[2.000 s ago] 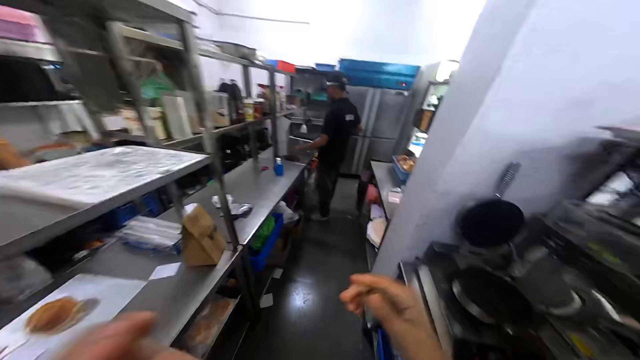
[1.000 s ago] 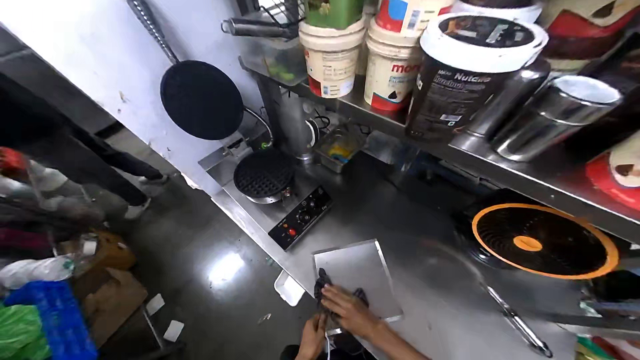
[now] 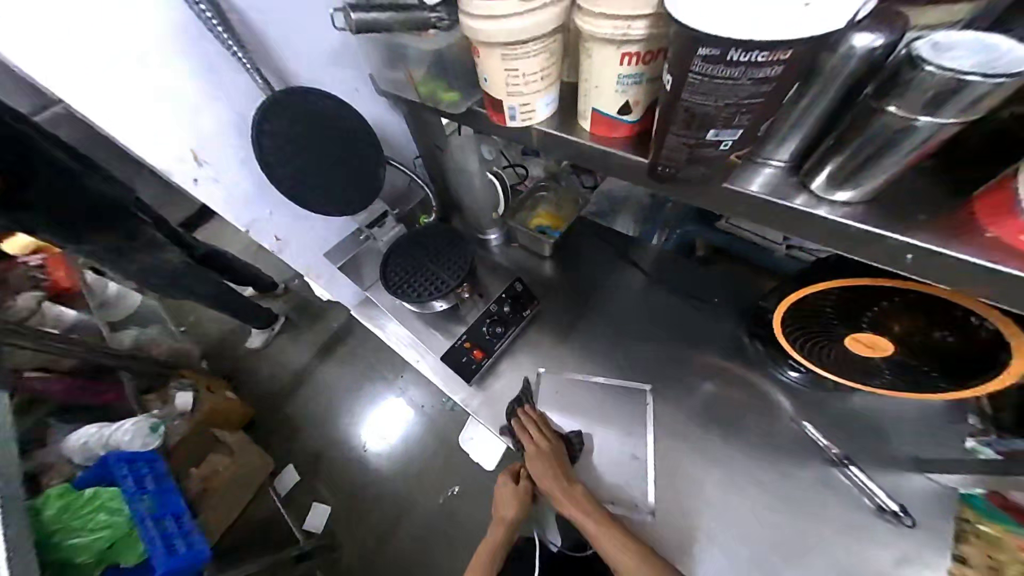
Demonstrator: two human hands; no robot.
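My right hand (image 3: 546, 454) presses a dark cloth (image 3: 574, 445) onto the left edge of a flat square metal tray (image 3: 612, 432) on the steel counter. Just left of it, at the counter's front edge, my left hand (image 3: 512, 494) is closed; whether it grips something is hidden. A white cord (image 3: 537, 552) hangs below the hands. Farther up the counter stands an open waffle maker (image 3: 428, 264) with its round lid (image 3: 318, 152) raised and its control panel (image 3: 490, 330) facing the edge.
A round fan (image 3: 896, 340) with an orange rim and a long metal-handled utensil (image 3: 856, 472) are at right. Tubs (image 3: 616, 72) and steel containers (image 3: 912, 112) line the shelf above. At left, a person's legs (image 3: 184, 248) and a blue crate (image 3: 152, 512) are beyond the counter.
The view has turned from the aisle to the counter. Since one second ago, my right hand and the cloth have moved to the tray's left edge.
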